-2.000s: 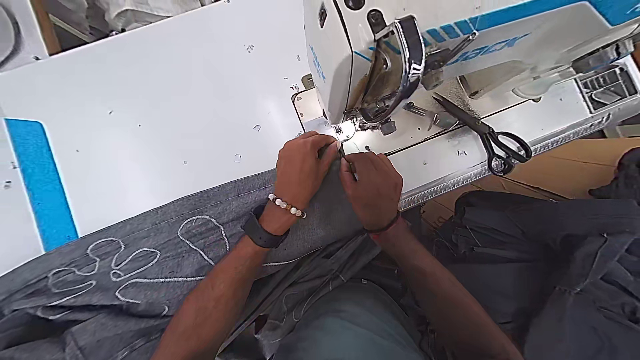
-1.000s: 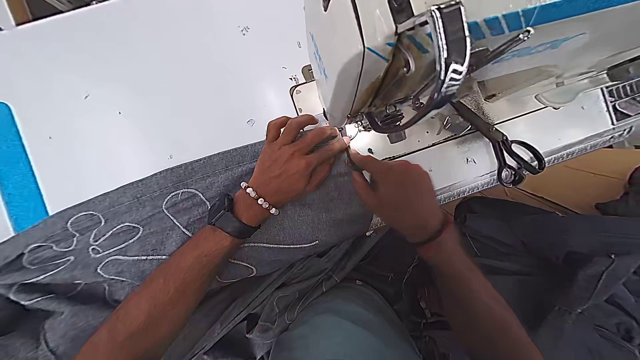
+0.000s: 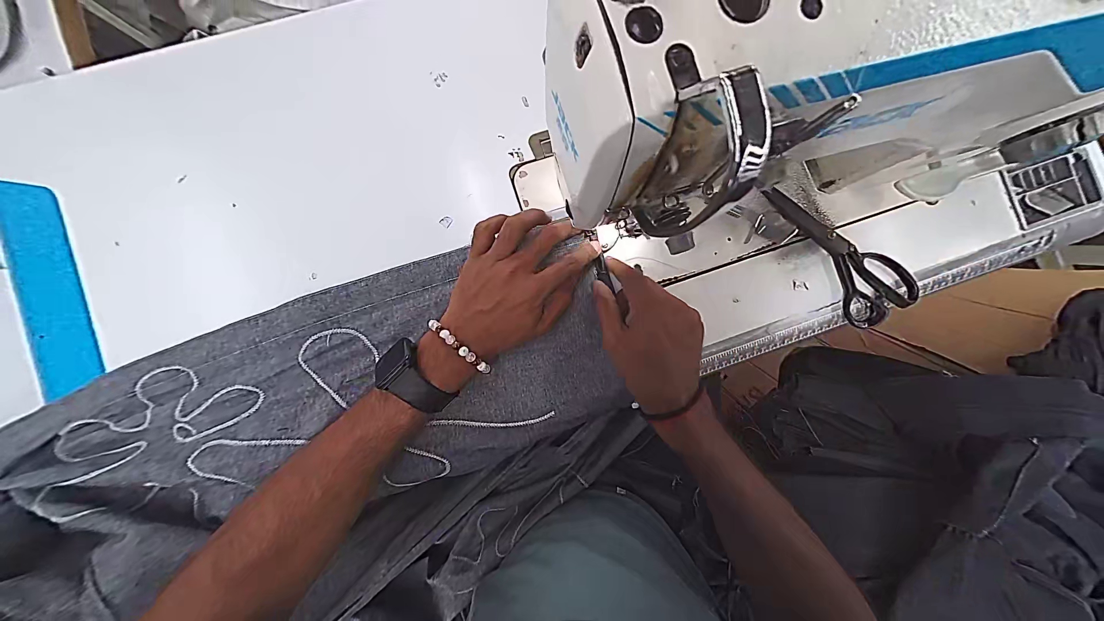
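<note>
Grey denim fabric (image 3: 552, 371) with white looped cord stitching (image 3: 328, 336) lies over the table edge, its far end beside the needle area of a white and blue sewing machine (image 3: 604, 112). My left hand (image 3: 517, 289) lies palm down on the fabric, fingertips close to the presser foot. My right hand (image 3: 655, 336) is closed around a small dark slim tool (image 3: 611, 285), whose tip is by the fabric edge just under my left fingertips. What kind of tool it is cannot be told. Black-handled scissors (image 3: 845, 259) lie on the machine bed to the right.
The white tabletop (image 3: 259, 172) bears small thread scraps. A measuring scale (image 3: 776, 341) runs along the front edge. Dark garments (image 3: 862, 466) are heaped at lower right, near brown cardboard (image 3: 992, 319). A tray-like compartment (image 3: 1052, 190) is at the far right.
My left hand has turned flatter over the fabric than two seconds ago. My right hand has closed into more of a fist around the dark tool, which now shows more plainly.
</note>
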